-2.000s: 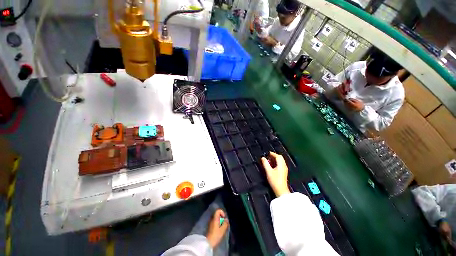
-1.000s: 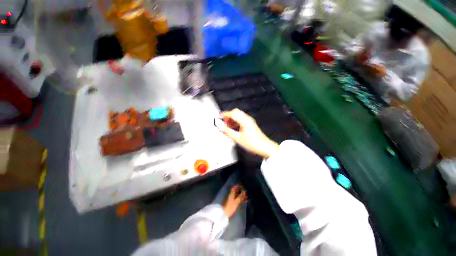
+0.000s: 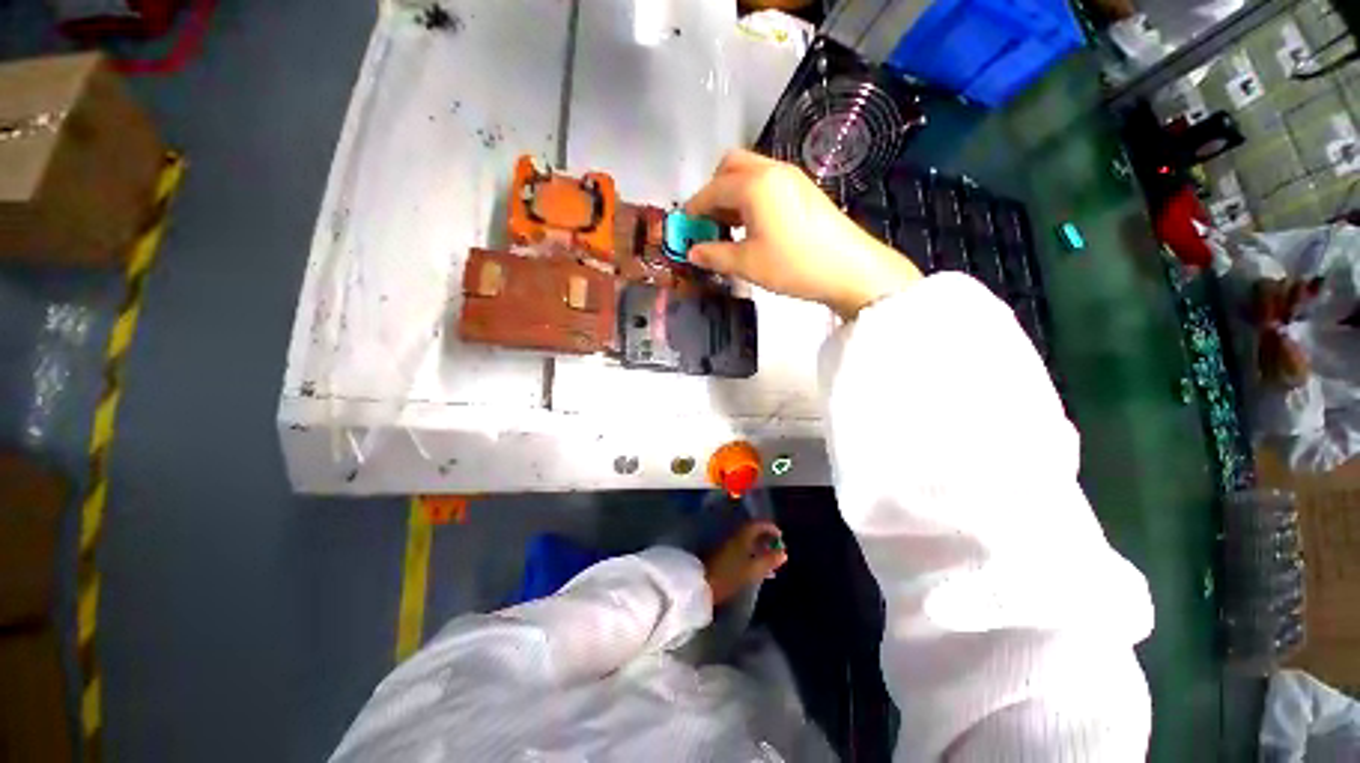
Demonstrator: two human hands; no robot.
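Note:
The teal part (image 3: 689,234) is at the right end of the press fixture's back row. The fixture (image 3: 537,306) has brown-red blocks, an orange nest (image 3: 564,204) at back left and a black block (image 3: 689,328) at front right. My right hand (image 3: 798,231) reaches in from the right, with thumb and fingers around the teal part; whether it is lifted is unclear. My left hand (image 3: 735,564) is low in front of the table edge, fingers curled around something small with a teal-green bit showing, mostly hidden.
The white press table (image 3: 433,380) has an orange-red knob (image 3: 735,467) and round buttons on its front edge. A fan (image 3: 843,134) stands behind my right hand. A black tray (image 3: 962,239), blue bin (image 3: 992,45) and green bench (image 3: 1111,373) are to the right. A person's hands show at far right.
My right hand has moved left from the black tray, across the table, to the teal part on the fixture. My left hand stays low. The view has turned and moved closer to the fixture.

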